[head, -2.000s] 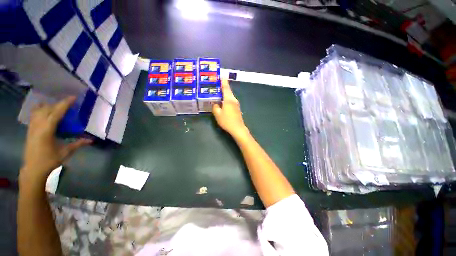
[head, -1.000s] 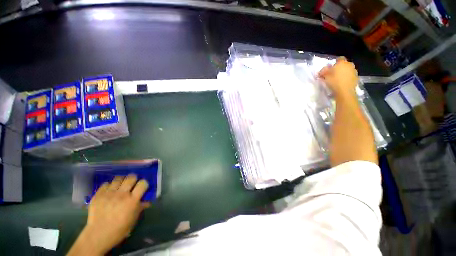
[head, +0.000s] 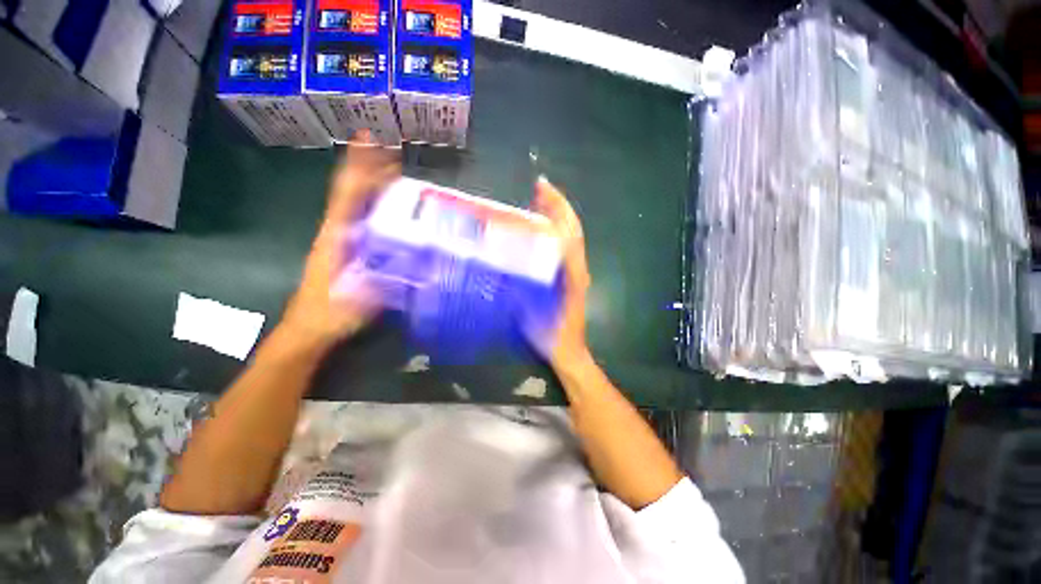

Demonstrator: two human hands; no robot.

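Observation:
A blue and white retail carton (head: 457,268), blurred by motion, is held between both hands above the green bench. My left hand (head: 348,262) grips its left end and my right hand (head: 562,274) grips its right end. Its upper side shows a white face with an orange-red panel. Whether its lid is open or closed is too blurred to tell. What is inside it cannot be seen.
Three finished cartons (head: 343,69) stand in a row at the back. Stacked cartons (head: 148,148) are at the left, clear blister trays (head: 856,217) at the right. A white slip (head: 219,325) and small scraps (head: 530,388) lie near the front edge. A pale rail (head: 594,46) runs behind.
My right hand has left the clear trays and now holds the carton's right end. My left hand has lifted the carton off the bench. The view has turned back left.

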